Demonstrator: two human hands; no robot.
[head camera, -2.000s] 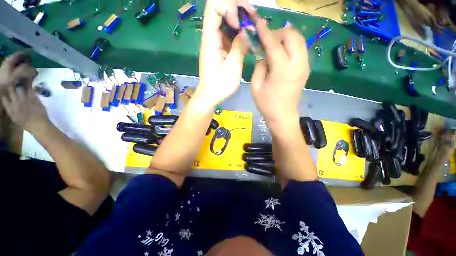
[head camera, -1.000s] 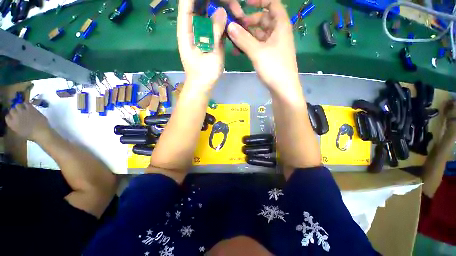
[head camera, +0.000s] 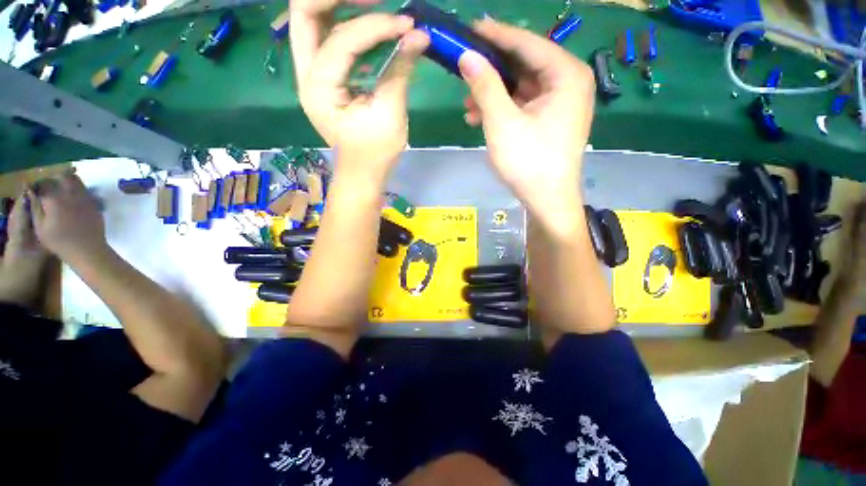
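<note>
My hands are raised over the green mat at the top centre. A black housing shell (head camera: 496, 65) with a blue battery (head camera: 446, 43) in its hollow lies across between them. My right hand (head camera: 536, 104) grips the housing, thumb on the blue battery. My left hand (head camera: 359, 90) has its fingertips at the left end of the housing and battery. It also holds a small circuit board (head camera: 387, 63), seen nearly edge-on between its fingers. The wires between board and battery are too fine to make out.
Battery-and-board assemblies (head camera: 249, 188) stand on the white sheet at left. Black housings (head camera: 494, 294) lie in short rows by yellow sheets (head camera: 446, 275), with a heap (head camera: 760, 228) at right. A metal rail (head camera: 90, 119), blue bin (head camera: 717, 11), grey cable (head camera: 731, 62) and cardboard box (head camera: 760, 418) surround. Other people's hands (head camera: 66, 214) are at left.
My left hand has moved slightly left and turned, so the board's green face now shows edge-on. My right hand has moved right and lower; the battery and housing are now clearly visible between the hands.
</note>
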